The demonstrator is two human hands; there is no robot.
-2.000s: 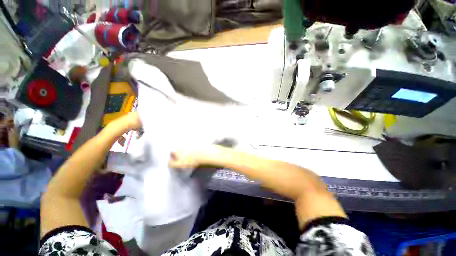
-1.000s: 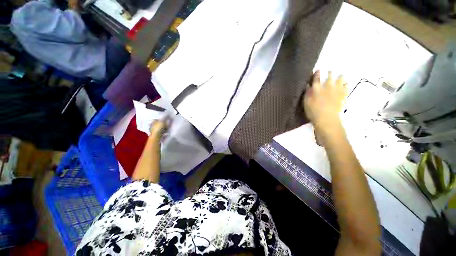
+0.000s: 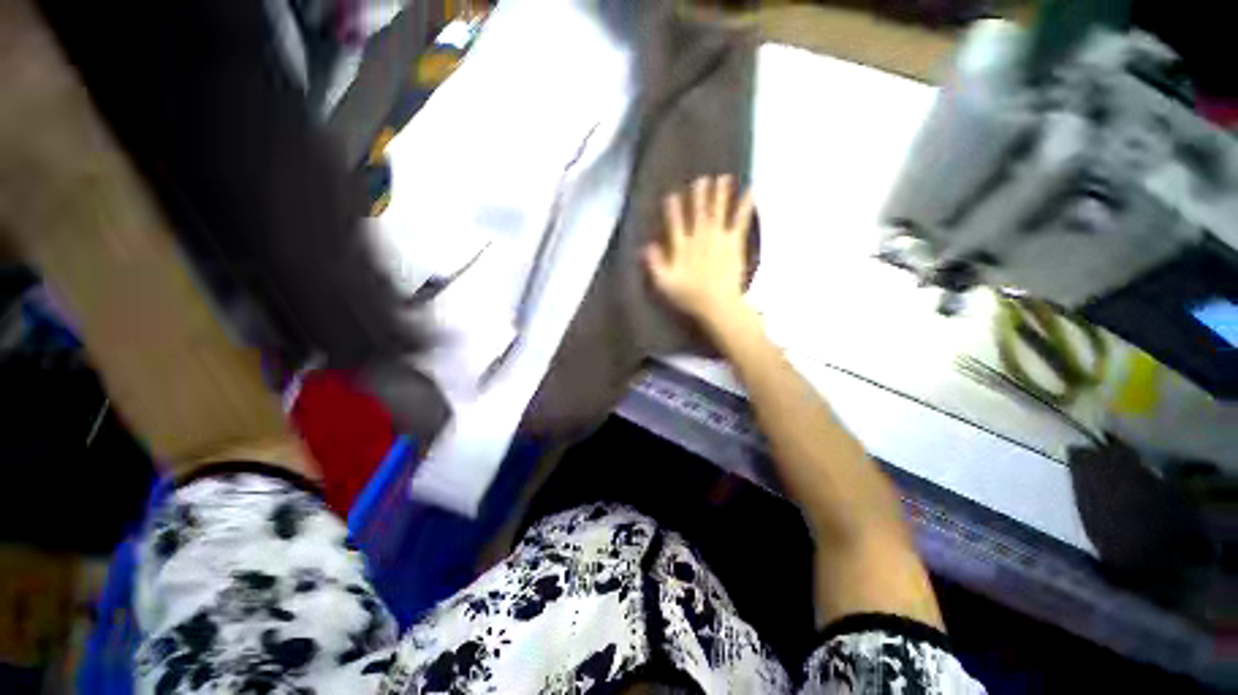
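A brown-grey garment panel (image 3: 597, 333) with a white backing (image 3: 509, 122) lies over the table's left part and hangs off its front edge. A narrow dark slit or line runs down the white side. My right hand (image 3: 706, 258) lies on the brown cloth with fingers spread, holding nothing. My left forearm reaches to the upper left, and the hand is cut off by the picture's edge. A blurred dark brown cloth (image 3: 251, 177) stretches beside that forearm; what holds it is hidden.
The sewing machine head (image 3: 1073, 190) stands at the right above the white table (image 3: 855, 163). A yellow-green ring (image 3: 1045, 346), thin sticks and a dark scrap (image 3: 1134, 502) lie right of it. Blue basket and red cloth (image 3: 340, 428) are below left.
My left hand has moved from the basket up and out of the picture, and a dark cloth now shows beside the arm. My right hand stays on the brown panel. The view has shifted.
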